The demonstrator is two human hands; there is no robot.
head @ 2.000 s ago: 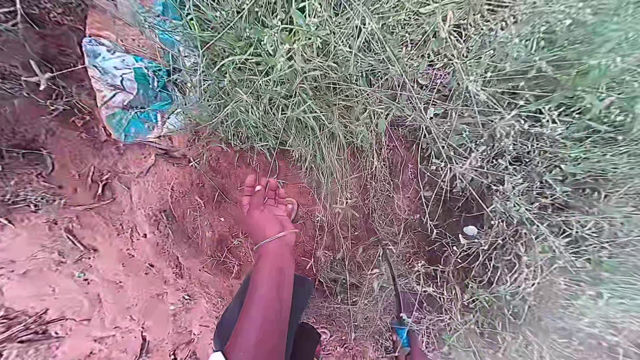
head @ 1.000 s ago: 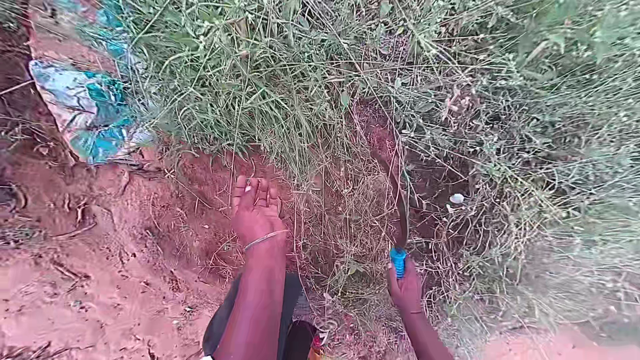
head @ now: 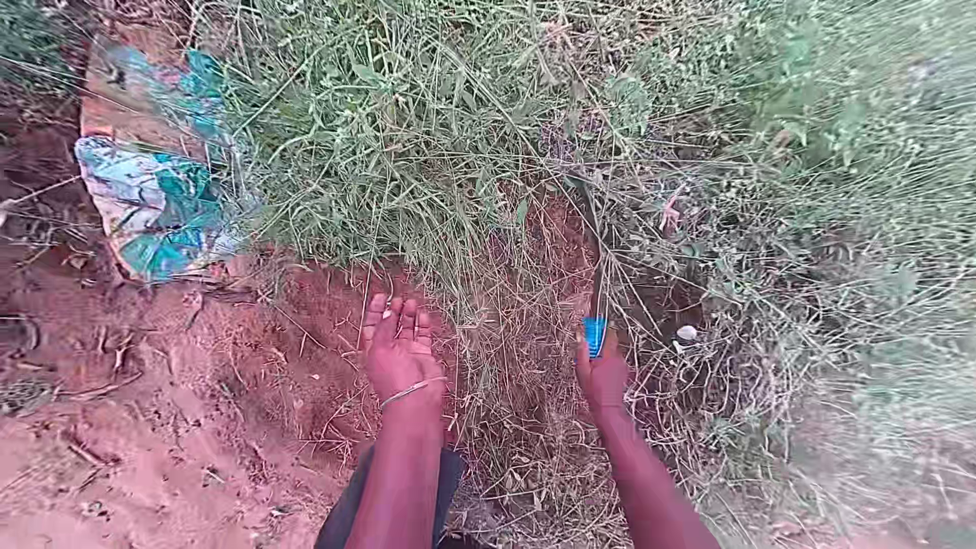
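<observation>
My right hand (head: 602, 370) is closed around the blue handle (head: 595, 335) of a long, dark, curved blade (head: 595, 244), which looks like a sickle or machete. The blade points up into the grass (head: 427, 152), and its tip is hidden among the stems. My left hand (head: 400, 343), with a thin band on the wrist, is palm up with its fingers partly curled, over red soil just below the grass edge. Nothing is plainly held in it, though thin stems pass close to the fingertips.
A torn white and teal plastic sack (head: 156, 206) lies at the upper left. Red soil (head: 152, 457) with twigs and roots spreads over the lower left. A small white object (head: 686, 333) sits right of the blade. Dense grass fills the top and right.
My right hand and the blade have come up from the lower edge, where they were two seconds ago, into the grass. My left hand stays palm up over the soil.
</observation>
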